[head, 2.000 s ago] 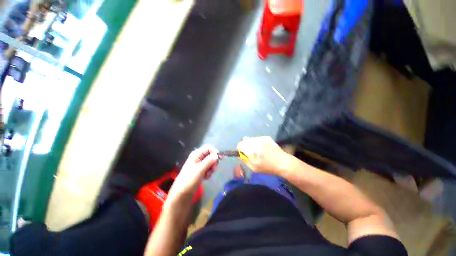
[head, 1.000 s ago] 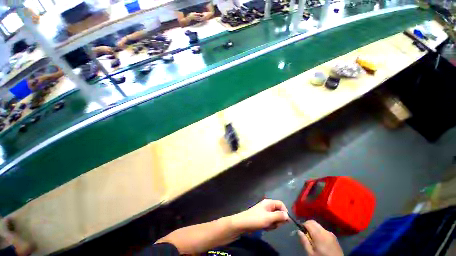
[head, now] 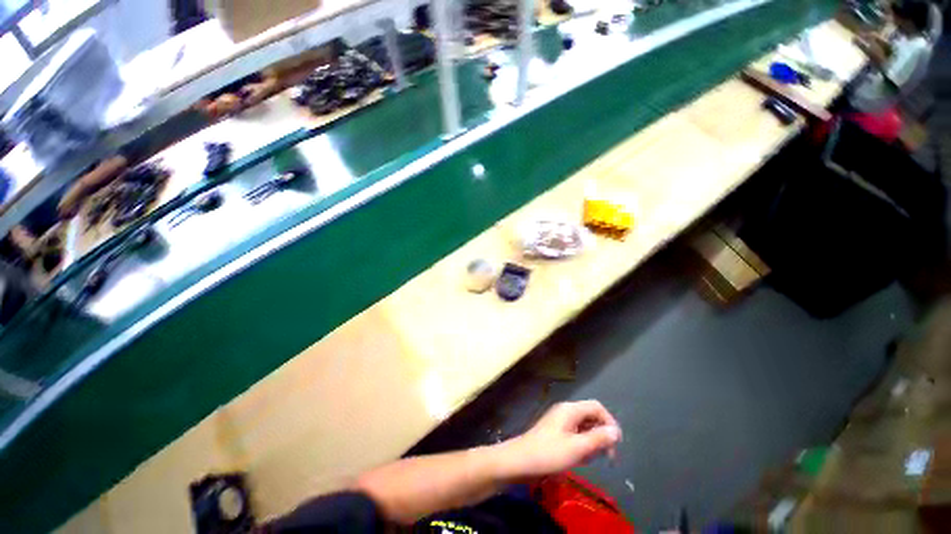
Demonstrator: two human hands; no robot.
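Note:
My left hand [head: 576, 433] is bare and reaches in from the bottom, in front of the bench edge. Its fingers are curled with the fingertips near the thumb; whether anything small is between them cannot be told. My right hand is not in view. A blurred slim dark tip [head: 684, 519] shows at the bottom edge, right of my left hand. On the tan bench [head: 501, 334] lie a small dark part [head: 512, 282], a pale round thing [head: 480, 275], a shiny crumpled bag [head: 551, 239] and a heap of yellow parts [head: 608, 217].
A green conveyor belt [head: 344, 245] runs behind the bench. A black part with a round opening [head: 221, 505] lies at the lower left. A red stool [head: 584, 505] is below my left hand. A carton [head: 727, 263] and a black crate [head: 834, 229] stand at the right. A person sits at the upper right.
The view has swung along the bench, and the bag and yellow parts appear nearer. My right hand has gone out of the picture. The slim dark part is no longer seen between my hands.

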